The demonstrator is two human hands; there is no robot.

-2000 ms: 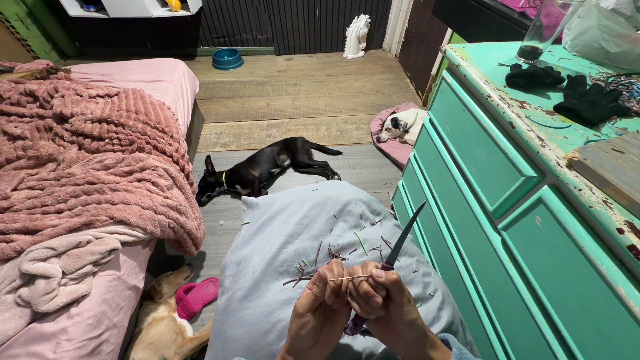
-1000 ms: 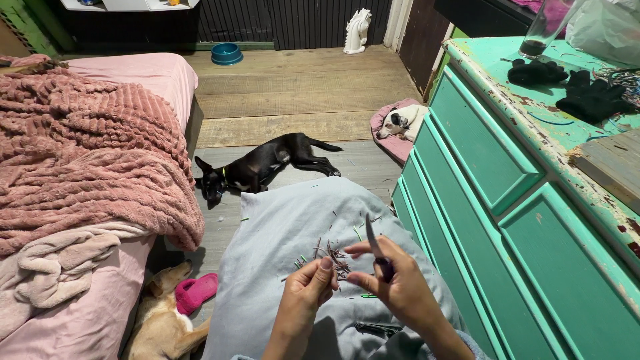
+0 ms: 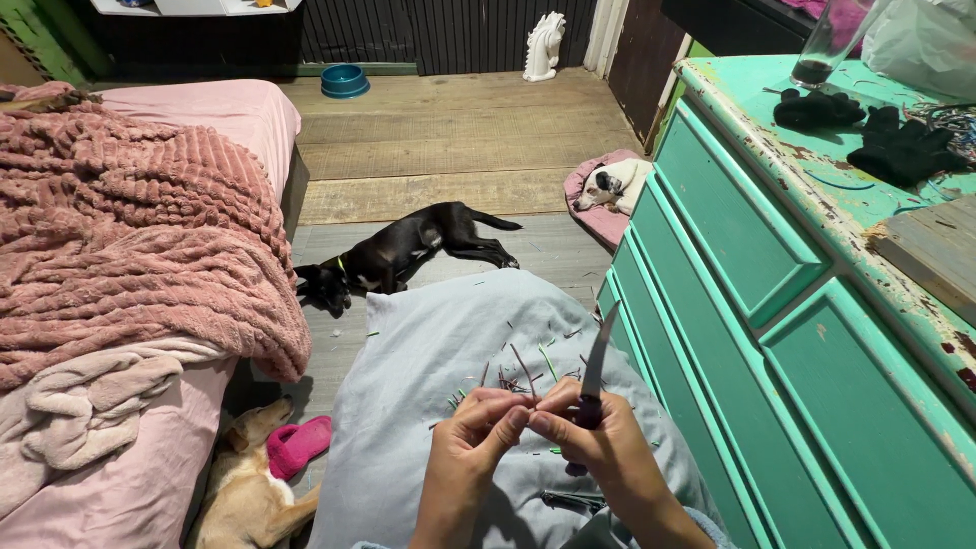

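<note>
Over a light blue cloth-covered pillow [image 3: 404, 427], my left hand [image 3: 480, 438] pinches a thin reddish-brown wire piece [image 3: 524, 364] between thumb and fingers. Its fingertips meet those of my right hand [image 3: 598, 435], which also holds a knife [image 3: 600, 352] with a dark purple handle, blade pointing up. Brown and green wire or insulation scraps [image 3: 509, 379] lie on the cloth just beyond the hands. A dark tool [image 3: 572, 501], partly hidden, rests on the cloth beside my right wrist.
A black dog [image 3: 412, 248], a tan dog [image 3: 248, 488] and a white dog [image 3: 621, 183] lie around. At right, a turquoise dresser [image 3: 732, 221] bears black gloves [image 3: 903, 149], a glass [image 3: 827, 46] and wires [image 3: 945, 126]. A bed with a pink blanket [image 3: 145, 236] stands left.
Two seconds ago both hands held a light thin strand stretched between them. One second ago they were apart over the scraps; now their fingertips have come together at a reddish-brown piece. The knife stays in my right hand.
</note>
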